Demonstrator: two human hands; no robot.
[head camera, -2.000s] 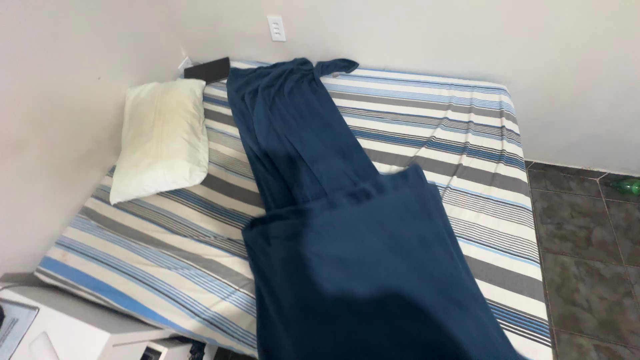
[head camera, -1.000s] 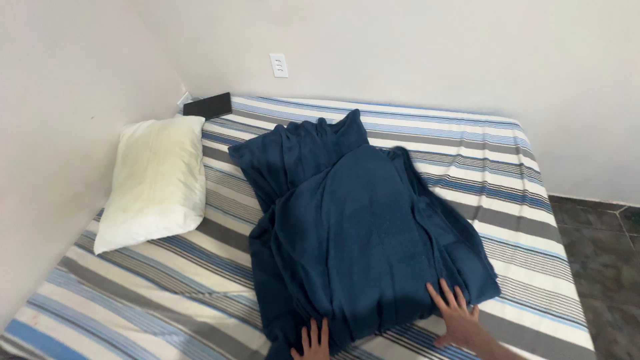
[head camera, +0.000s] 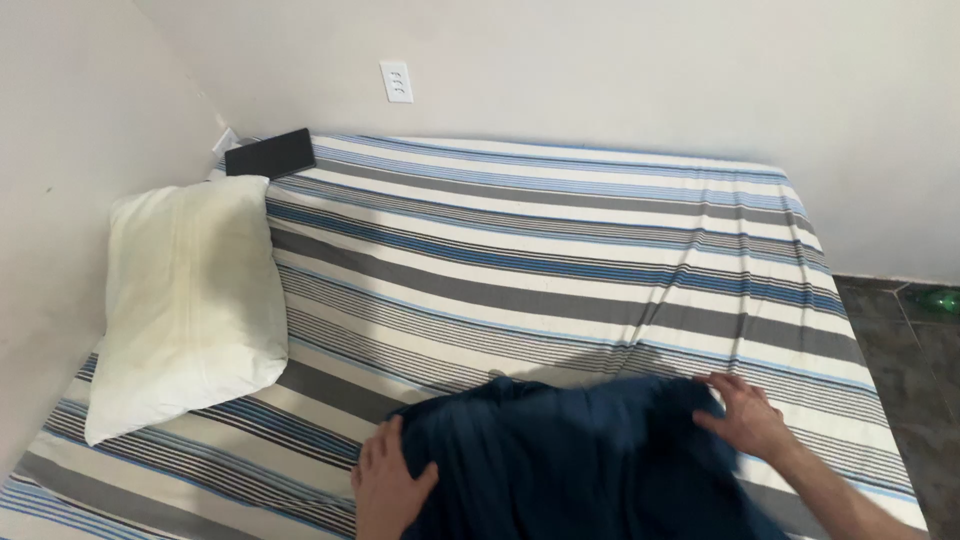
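Observation:
A dark blue cloth (head camera: 570, 457), bunched and partly blurred, lies at the bottom middle of the head view on a bed with a striped sheet (head camera: 510, 292). My left hand (head camera: 394, 476) is at its left edge, thumb over the fabric and fingers along the side. At the upper right corner of the cloth, my right hand (head camera: 742, 412) grips the fabric between thumb and fingers. The cloth's lower part runs out of view. Whether the left fingers pinch the fabric is hard to tell.
A cream pillow (head camera: 195, 300) lies at the left by the wall. Behind it is a flat black object (head camera: 271, 154) near a wall plug. An outlet (head camera: 396, 82) is on the back wall. A green bottle (head camera: 941, 301) lies on the dark tiled floor at right.
The blue cloth, spread toward the back of the bed earlier, is now gathered at the near side. Both hands have moved from its near edge to its left and right sides.

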